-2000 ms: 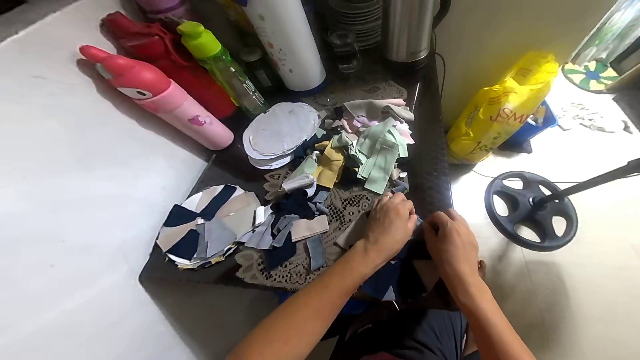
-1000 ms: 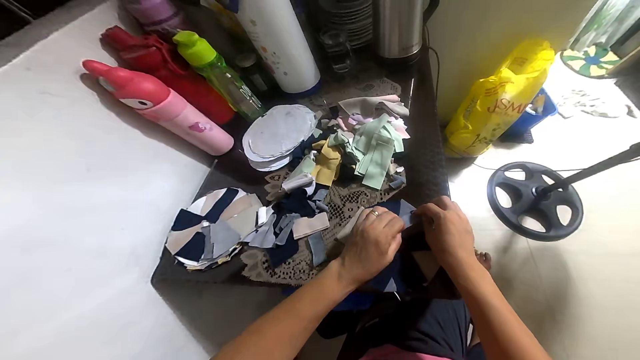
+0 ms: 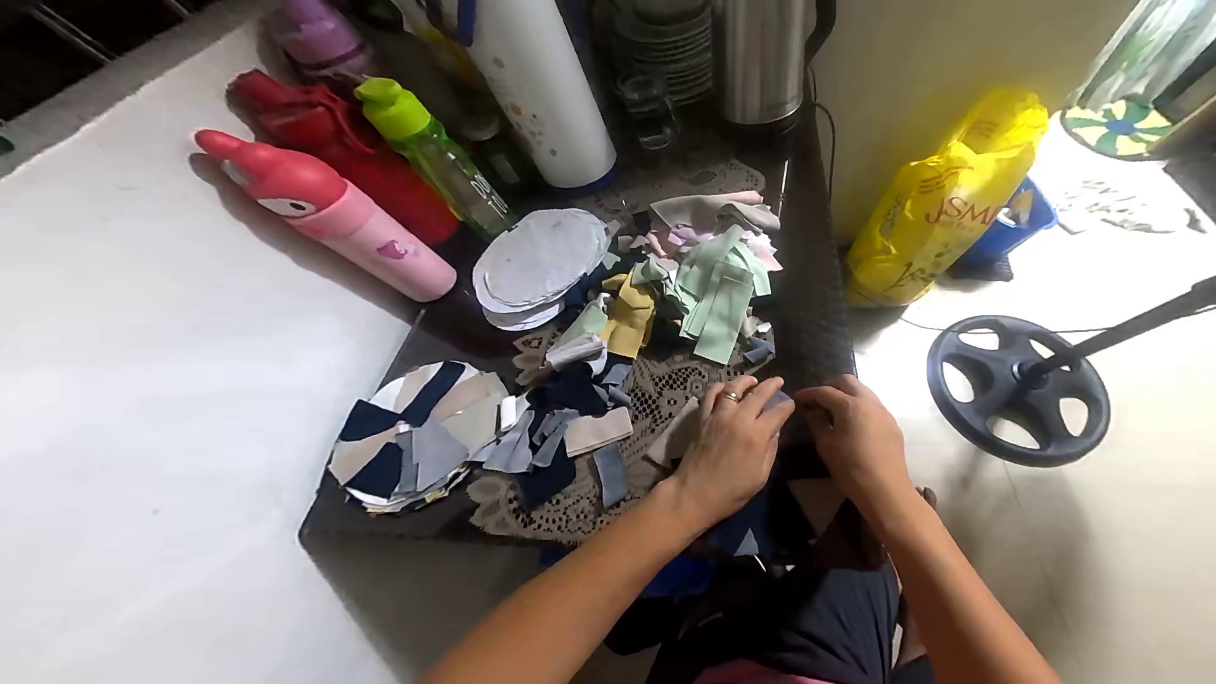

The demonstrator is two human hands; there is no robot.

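Note:
My left hand (image 3: pixel 730 446), with a ring on one finger, bends over a small bluish-grey fabric piece at the table's right part. Close by on the right, my right hand (image 3: pixel 850 432) has its fingers curled together; whatever it pinches is too dark to tell. A pale fabric strip (image 3: pixel 676 435) lies beside my left hand. Mint green fabric strips (image 3: pixel 719 304), a mustard fabric piece (image 3: pixel 629 318) and navy and grey scraps (image 3: pixel 560 399) are heaped on a lace cloth (image 3: pixel 655 385). Round patchwork pieces (image 3: pixel 418 432) are stacked at the left, and white fabric circles (image 3: pixel 541 258) behind.
A pink bottle (image 3: pixel 351 223), a green bottle (image 3: pixel 437 157), a white flask (image 3: pixel 546 95) and a steel flask (image 3: pixel 760 62) stand along the back. Right of the table are a yellow plastic bag (image 3: pixel 940 204), a blue bin (image 3: pixel 1016 223) and a black round stand base (image 3: pixel 1018 389).
Both hands stay close together at the table's right part. My right hand's fingers have closed in slightly from their earlier place; the scraps and stacks lie as before.

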